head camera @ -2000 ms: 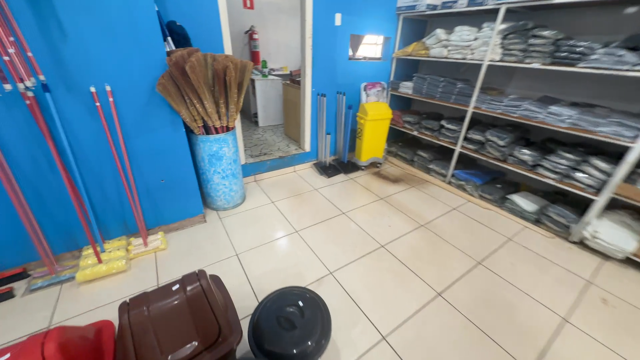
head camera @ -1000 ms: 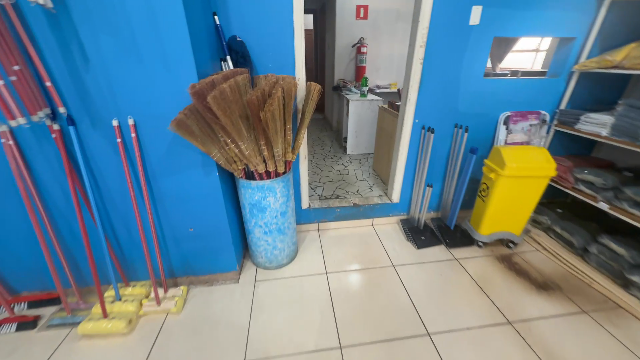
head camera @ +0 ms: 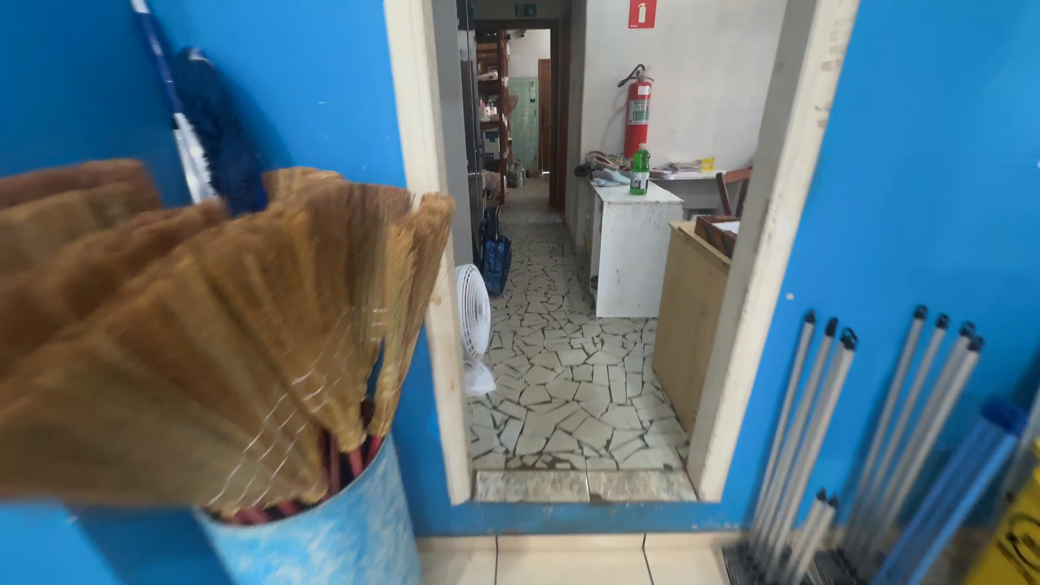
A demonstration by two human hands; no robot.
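Observation:
Neither of my hands shows in the head view. Close on the left, several straw brooms [head camera: 268, 309] stand bristles up in a blue and white mottled bin [head camera: 325, 532]. Beyond an open doorway, a green bottle [head camera: 639, 172] rests on a white desk [head camera: 638, 252], and a red fire extinguisher [head camera: 639, 114] is mounted on the wall behind it. At the lower right, grey-handled dustpans [head camera: 804, 431] lean near the blue wall, with blue poles [head camera: 955, 487] beside them.
A raised stone sill [head camera: 585, 486] crosses the doorway between white frames. Past it, a white fan [head camera: 473, 325] stands at the left and a wooden cabinet [head camera: 691, 317] at the right. A blue bag [head camera: 496, 264] sits farther down the passage. Part of a yellow bin [head camera: 1011, 536] shows at the right edge.
The view has moved forward to the doorway. The brooms and dustpans are nearer, and the shelves of folded goods at the right have left the view.

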